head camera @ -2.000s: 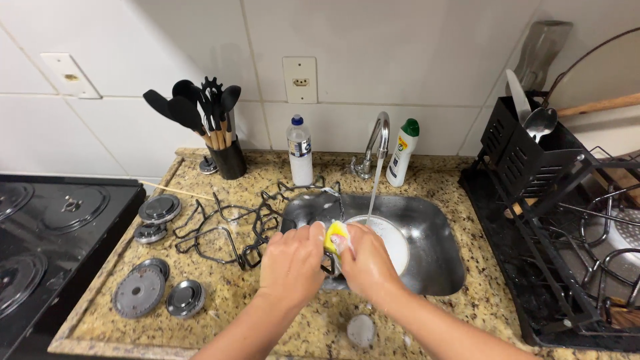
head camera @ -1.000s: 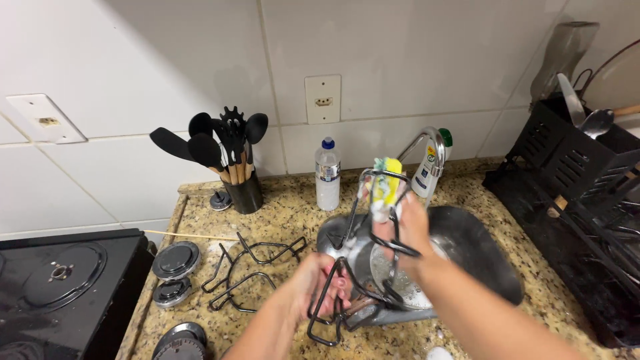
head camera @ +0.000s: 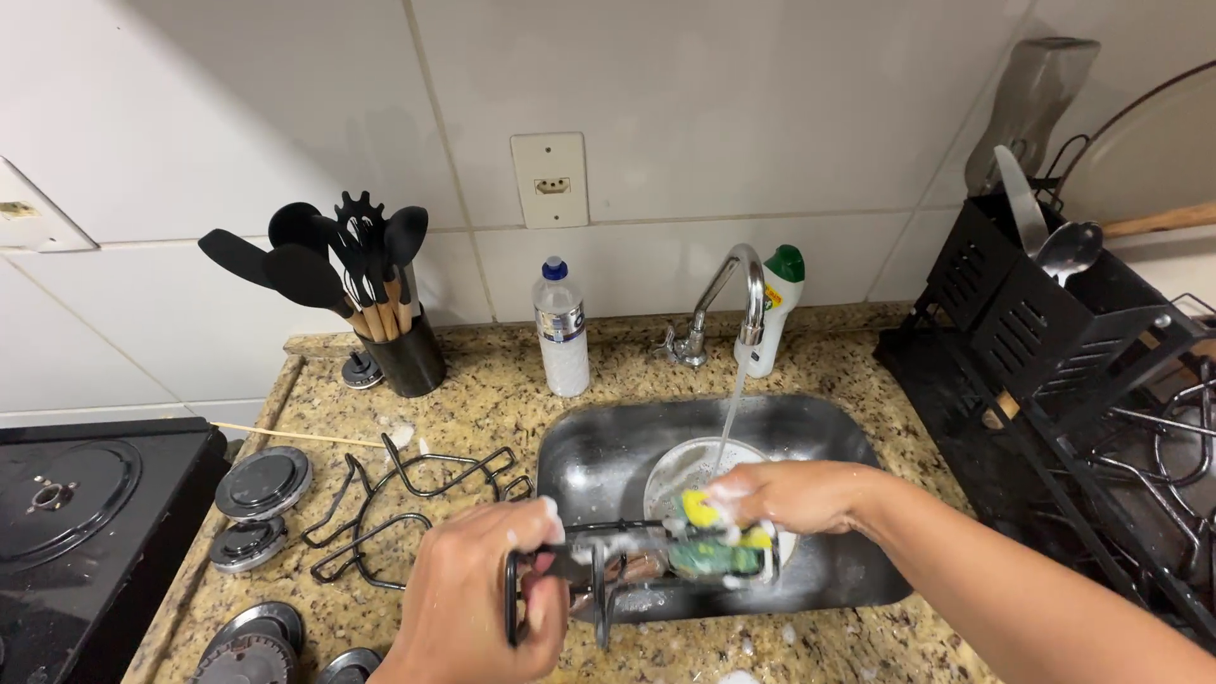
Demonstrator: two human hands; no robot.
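Observation:
My left hand point(head camera: 484, 589) grips one end of a black metal stove grate point(head camera: 600, 594), held over the front edge of the steel sink point(head camera: 817, 570). Soapy, my right hand point(head camera: 788, 499) presses a yellow and green sponge point(head camera: 703, 508) against the grate's far end. Suds cling to both hands. Water runs from the chrome faucet point(head camera: 750, 304) into a white round dish point(head camera: 684, 465) in the sink, partly hidden by the right hand. A second black grate point(head camera: 356, 532) lies on the granite counter, left of the sink.
Burner caps point(head camera: 264, 483) lie near the left counter edge, beside the black stove point(head camera: 85, 532). A utensil holder point(head camera: 407, 356), a blue-capped bottle point(head camera: 562, 332) and a green-capped bottle point(head camera: 774, 313) stand along the wall. The black dish rack point(head camera: 1054, 323) stands right.
The grate in my left hand, raised upright over the sink a second ago, is now held lower and roughly level. My right hand and the sponge have moved down with it.

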